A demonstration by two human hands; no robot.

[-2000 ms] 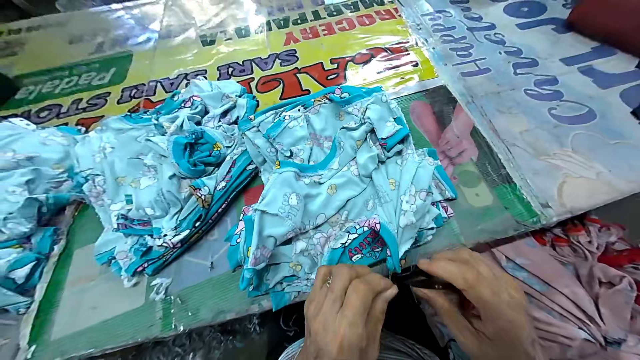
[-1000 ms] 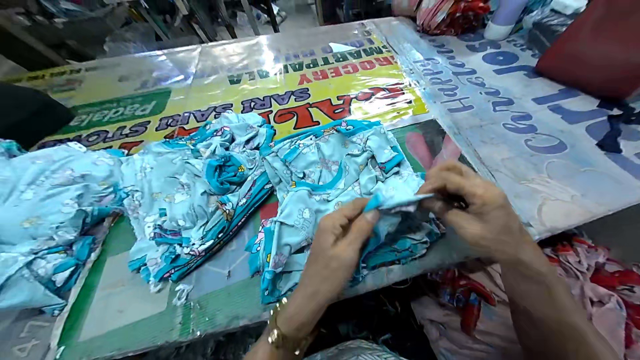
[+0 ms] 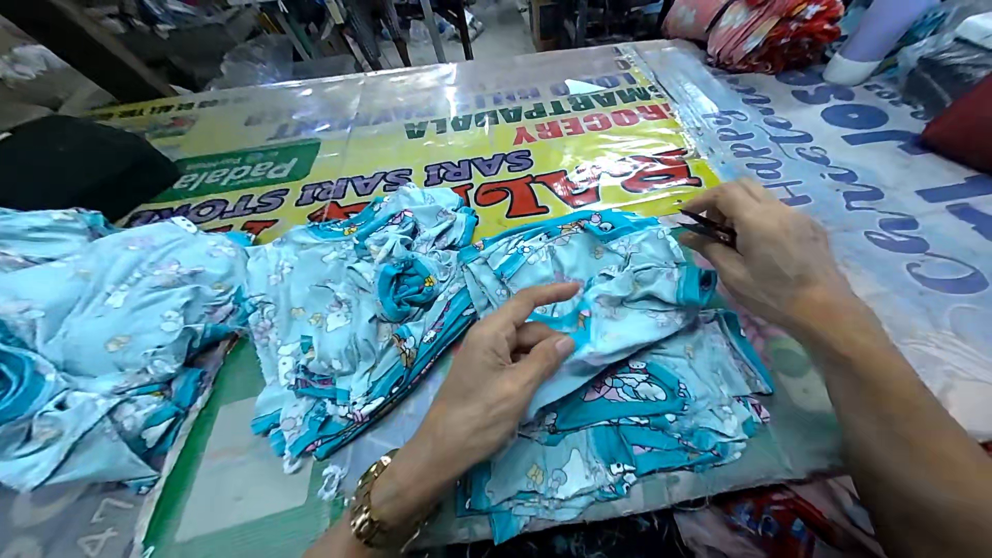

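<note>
My left hand (image 3: 496,364) hovers over or touches the front of a light blue printed garment (image 3: 620,302) with teal trim; its thumb and index finger are apart and nothing shows between them. In my right hand (image 3: 763,252) is a small dark pair of thread snips (image 3: 709,229), blades pointing left, just above the garment's upper right edge. That garment lies crumpled on a pile of similar garments (image 3: 659,403), some with teal printed panels. Left of it lies a second pile of like garments (image 3: 333,325).
More light blue garments (image 3: 116,310) lie at the far left, near a black cloth item (image 3: 77,167). Printed plastic sheeting (image 3: 465,155) covers the table. Red and pink bundled cloth (image 3: 759,31) and a pale purple bottle (image 3: 876,39) stand at the back right. Pinkish fabric (image 3: 814,519) is below the front edge.
My hands, together at the garment's edge before, have moved apart. The cloth that was lifted between them one second ago now lies on the pile. The view has tilted up.
</note>
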